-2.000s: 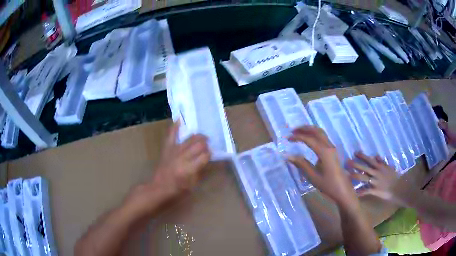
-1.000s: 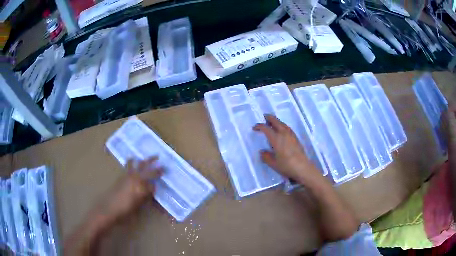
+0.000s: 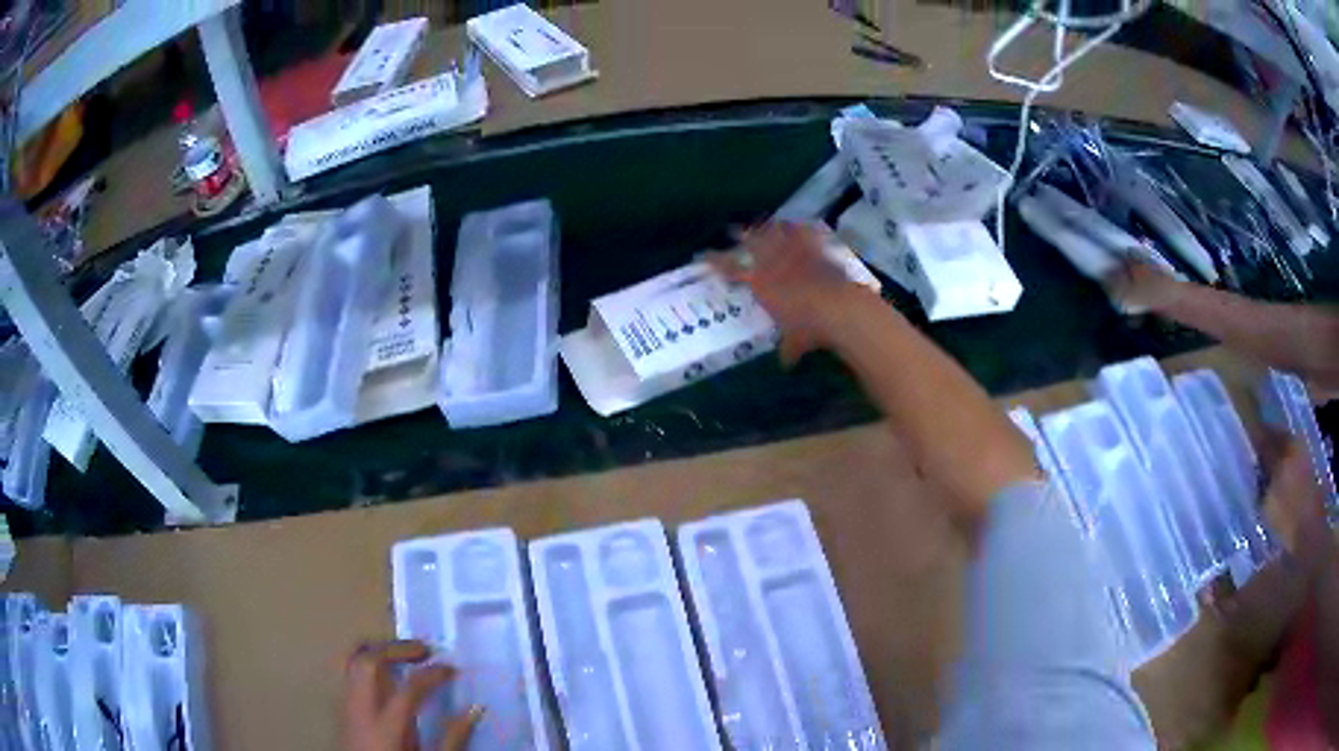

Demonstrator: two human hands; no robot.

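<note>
Three translucent white inner trays lie side by side on the brown bench: a left one point(image 3: 489, 631), a middle one point(image 3: 634, 631) and a right one point(image 3: 773, 624). My left hand point(image 3: 403, 701), cut off by the bottom edge, has its fingers apart and touches the left tray's left side. My right hand point(image 3: 800, 286), slightly blurred, is stretched over the right part of a white printed carton point(image 3: 683, 326) on the green belt. Its fingertips are partly hidden, and I cannot tell if it grips the carton.
Another person's hand point(image 3: 1145, 286) reaches to the belt at right, beside more trays point(image 3: 1123, 506). Finished trays point(image 3: 97, 660) stand at lower left. Cartons point(image 3: 242, 345) and clear trays point(image 3: 499, 316) lie on the belt. A white cable point(image 3: 1024, 140) hangs at upper right. A metal frame point(image 3: 96, 374) is at left.
The view has tilted up. The tray under my left hand is straightened, and two trays now lie beside it. My right hand has left the trays and moved forward to the carton. Other trays now lie further right.
</note>
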